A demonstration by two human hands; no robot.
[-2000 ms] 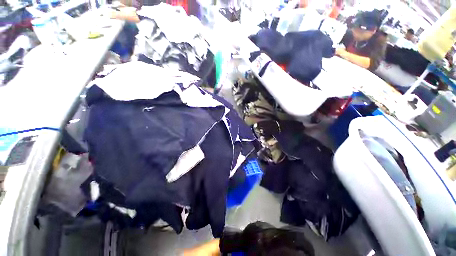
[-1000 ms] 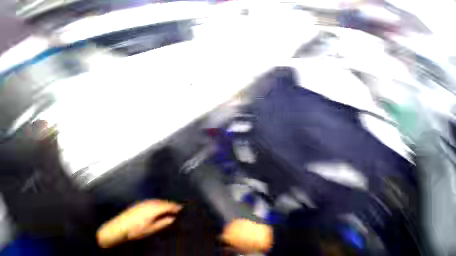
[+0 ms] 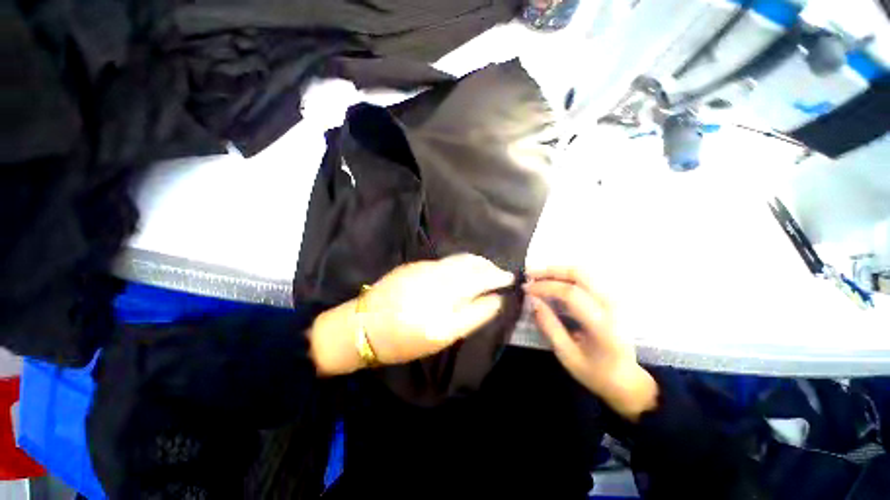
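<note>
A dark brown-black cut panel (image 3: pixel 478 156) lies on the white table, partly folded over itself, and hangs over the table's front edge. My left hand (image 3: pixel 429 308), with a yellow band at the wrist, pinches the panel's right edge between its fingertips. My right hand (image 3: pixel 586 337) pinches the same edge from the right, its fingertips meeting the left ones. The presser foot area (image 3: pixel 546 146) beside the panel's upper right edge is washed out by bright light, so the needle cannot be made out.
A large dark cloth pile (image 3: pixel 195 88) covers the table's left and back. Black thread snips (image 3: pixel 795 234) lie at the right. A blue-grey cup-shaped part (image 3: pixel 682 142) stands right of the panel. A blue crate (image 3: pixel 57 415) and red bin (image 3: pixel 12 430) are below left.
The view has swung from the aisle and garment heap to the sewing table. My hands, blurred and apart one second ago, are now together on the panel's edge.
</note>
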